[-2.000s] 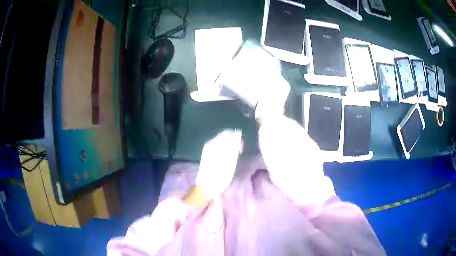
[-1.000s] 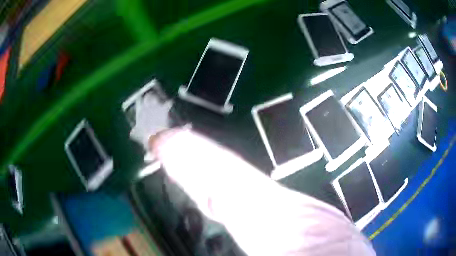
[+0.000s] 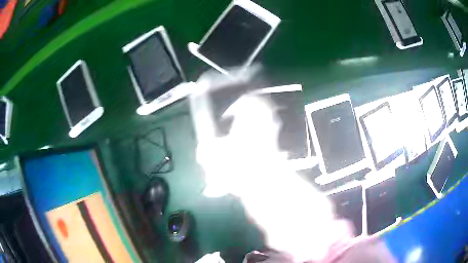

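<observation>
My right hand [image 3: 249, 138], in a glare-washed white glove, reaches up mid-picture above the mat. A blurred pale band [image 3: 205, 115] with darker space inside adjoins its fingers; whether this is fingers or a held tray edge is unclear. A white corner [image 3: 213, 192] shows below the hand. Behind it, an e-reader [image 3: 155, 67] lies in a white tray, with another e-reader [image 3: 238, 37] partly behind the blur. A white patch at the bottom edge, probably my left hand [image 3: 210, 258], is almost wholly cut off.
More e-readers in white trays stand left [image 3: 78, 96] and right [image 3: 336, 134], with a bright-screened row [image 3: 382, 136] beyond. A mouse [image 3: 156, 196], its cable [image 3: 168, 160] and the scanner head [image 3: 177, 226] lie left of my arm. The monitor [image 3: 61, 169] is lower left.
My right hand has left the e-reader in the far row, which now lies uncovered, and has come back rightward. The view has shifted; mouse and scanner head show clearly again.
</observation>
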